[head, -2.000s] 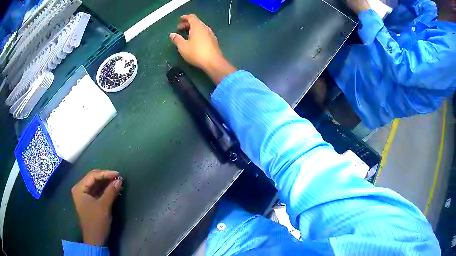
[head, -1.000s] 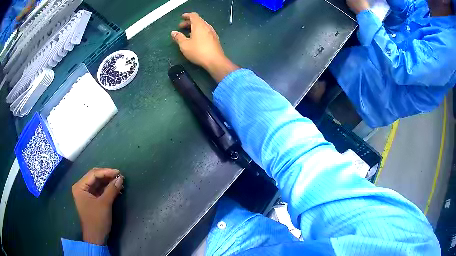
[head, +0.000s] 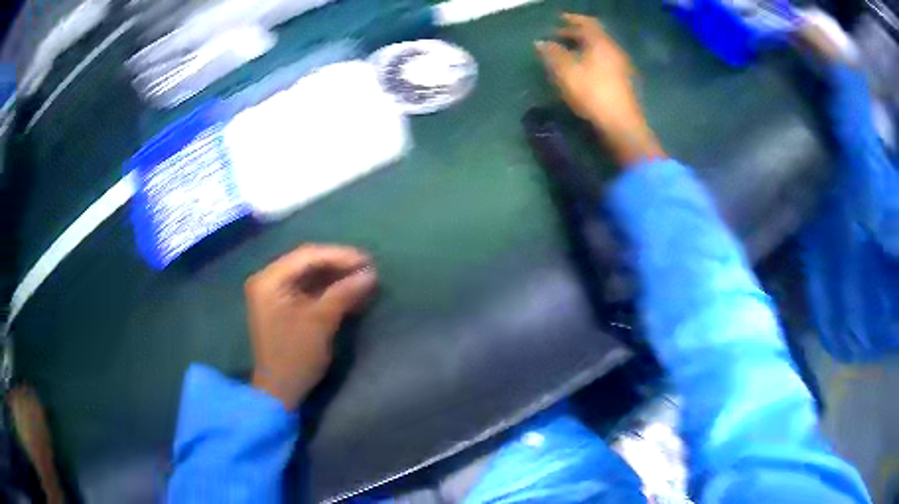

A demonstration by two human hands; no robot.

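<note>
The view is blurred. My left hand point(head: 311, 315) is over the bench at lower left, thumb and index fingertips pinched together. A tiny dark piece shows at these fingertips in the earlier frames; the blur hides it now. My right hand point(head: 596, 84) is at the upper right, fingers apart and empty. The black electric screwdriver point(head: 572, 202) lies on the bench beside my right forearm, its front end just below my right hand. A round white dish with dark screws point(head: 427, 75) is between my hands, further back.
The white parts bin point(head: 315, 138) and the blue parts bin point(head: 192, 192) stand side by side at upper left. White stacked arms point(head: 202, 64) lie behind them. Another blue bin point(head: 734, 30) is at the upper right. A blue-sleeved person is at the right edge; part of a bare arm shows at the lower left edge.
The camera view has turned, so the bins, dish, screwdriver and both hands appear further right. The left hand keeps its pinch and the right hand stays open. A bare arm appears at lower left.
</note>
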